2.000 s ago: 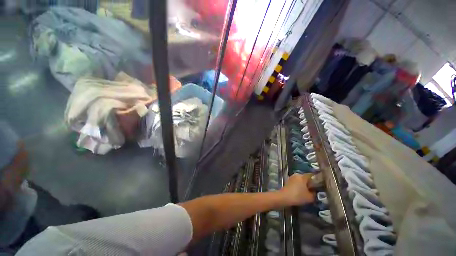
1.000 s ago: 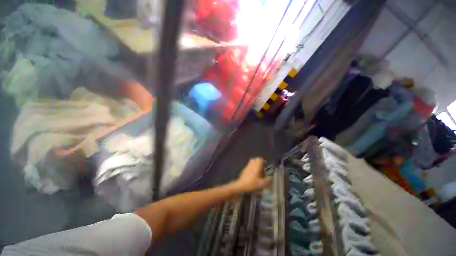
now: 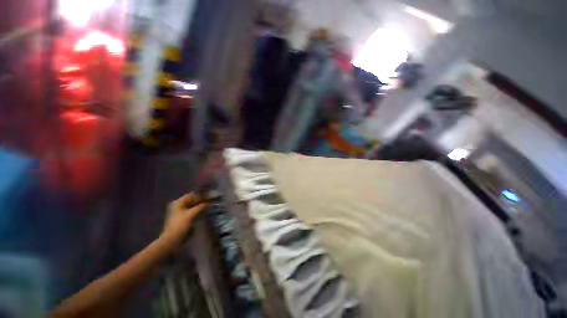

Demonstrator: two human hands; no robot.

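The long rack trolley (image 3: 252, 248) runs away from me, blurred, with metal rails on its left side. A cream cover cloth (image 3: 398, 230) lies over its top. White cloth folds (image 3: 292, 239) hang in a row along the cover's left edge, and blue-green folds (image 3: 230, 239) show between the rails below. My left hand (image 3: 181, 216) reaches in from the lower left. Its fingers are curled over a side rail near the rack's far end; the exact grip is blurred. My right hand is not in view.
A black-and-yellow striped pillar (image 3: 163, 93) stands beyond the rack's far left. Bright red material (image 3: 78, 143) is at the left. Hanging dark and light-blue cloth (image 3: 304, 102) is behind the rack. A pale blue shape (image 3: 18, 192) shows at the left edge.
The view has swung right, bringing more of the cream cover in. My left hand let go of the rail, moved forward through the air, and is now on the rack farther along.
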